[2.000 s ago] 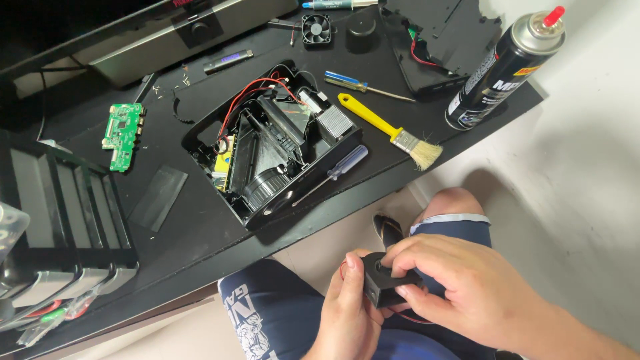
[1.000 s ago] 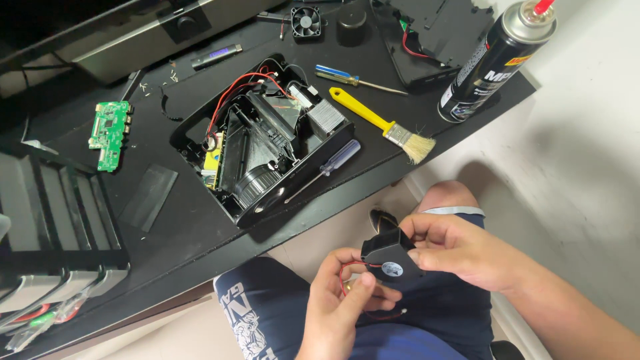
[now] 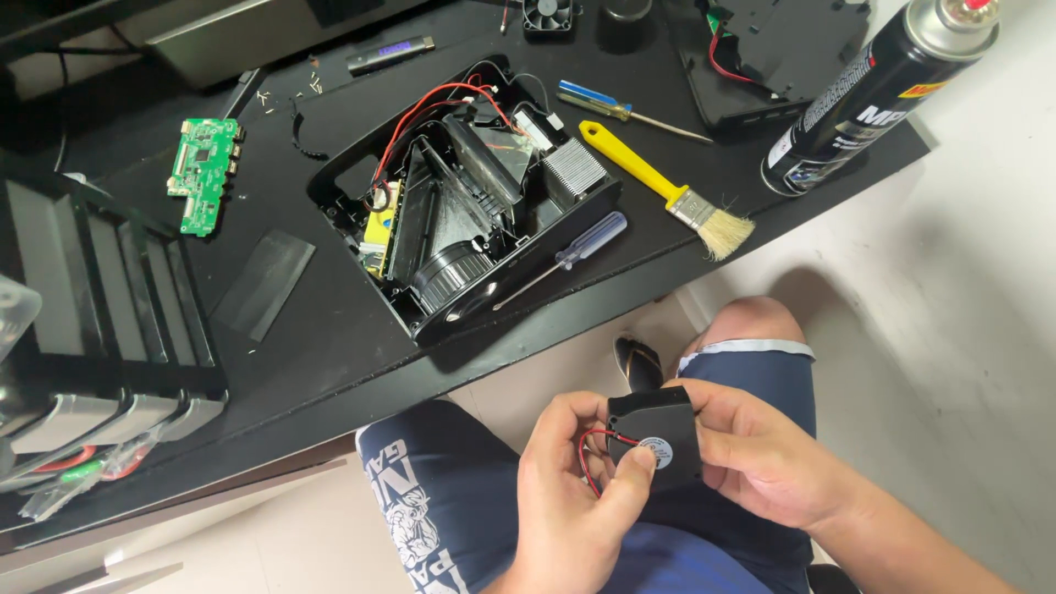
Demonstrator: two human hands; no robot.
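Observation:
Above my lap, both hands hold a black blower fan (image 3: 672, 421) with a round label and red and black wires. My left hand (image 3: 573, 487) grips its left side, thumb on the label and the wires beside the fingers. My right hand (image 3: 763, 454) grips the right edge. On the black desk lies an opened projector housing (image 3: 516, 264) with a lens, a finned heat sink (image 3: 575, 169) and red wires. A screwdriver with a clear handle (image 3: 592, 241) rests along its front edge. A yellow-handled paintbrush (image 3: 631, 162) lies to the right.
A blue-handled screwdriver (image 3: 590, 99), a spray can (image 3: 879, 99), a black cover (image 3: 784, 58) and a small axial fan (image 3: 548, 15) are farther back. On the left are a green circuit board (image 3: 205, 173), a dark flat strip (image 3: 266, 285), loose screws (image 3: 315, 81) and a drawer organizer (image 3: 107, 280).
The blower fan has been turned in my hands; its labelled face and wires now show. My left thumb has come onto the label since one second ago.

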